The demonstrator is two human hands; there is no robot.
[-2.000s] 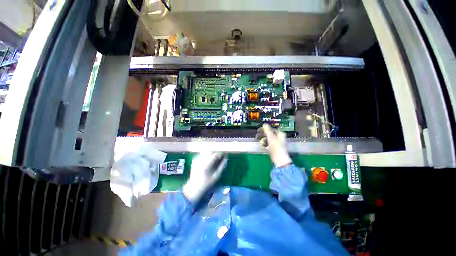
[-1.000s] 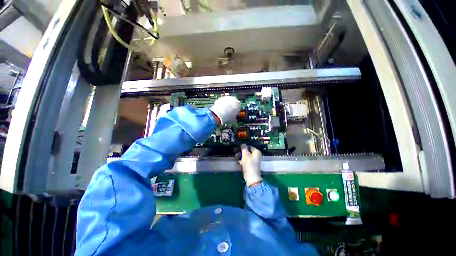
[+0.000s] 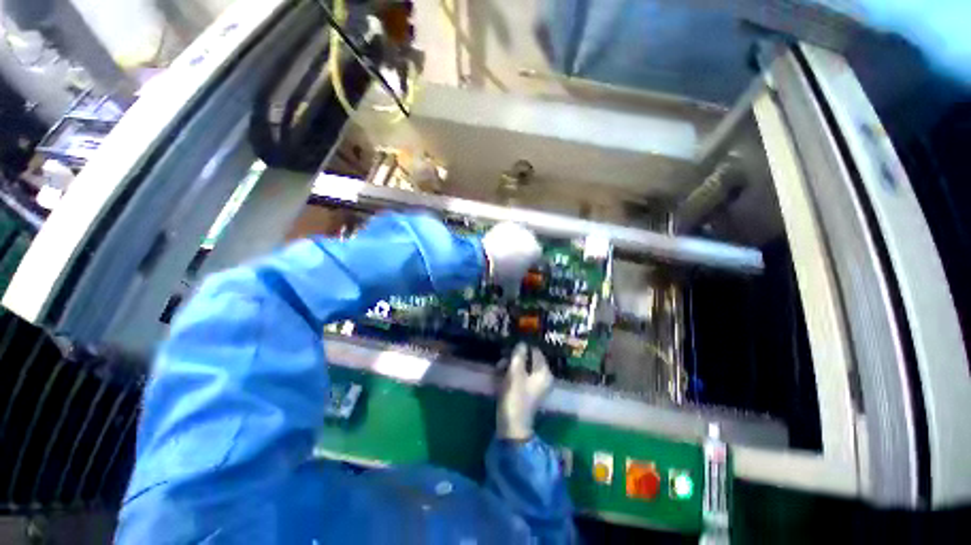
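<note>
A green circuit board (image 3: 580, 309) with two orange-copper blocks and pale clusters lies between the conveyor rails. My left hand (image 3: 513, 250), white-gloved, is over the board beside the upper orange block; my sleeve covers the board's left part. Its fingers are blurred, so whether they hold anything cannot be told. My right hand (image 3: 524, 389), also gloved, is at the near rail (image 3: 628, 410) with bent fingertips by the board's near edge. Something dark shows at the fingertips, but a grip cannot be made out.
The green control panel (image 3: 415, 426) carries a red-orange emergency stop (image 3: 643, 480), a yellow button and a lit button. A white tube (image 3: 714, 479) stands at its right end. A small label card (image 3: 344, 401) lies at left. The far rail (image 3: 681, 247) and pale machine frame (image 3: 889, 287) surround the board.
My left hand has moved from the panel onto the board. My right hand has shifted left along the near edge. The view has tilted, and my left arm now hides the plastic bag's place.
</note>
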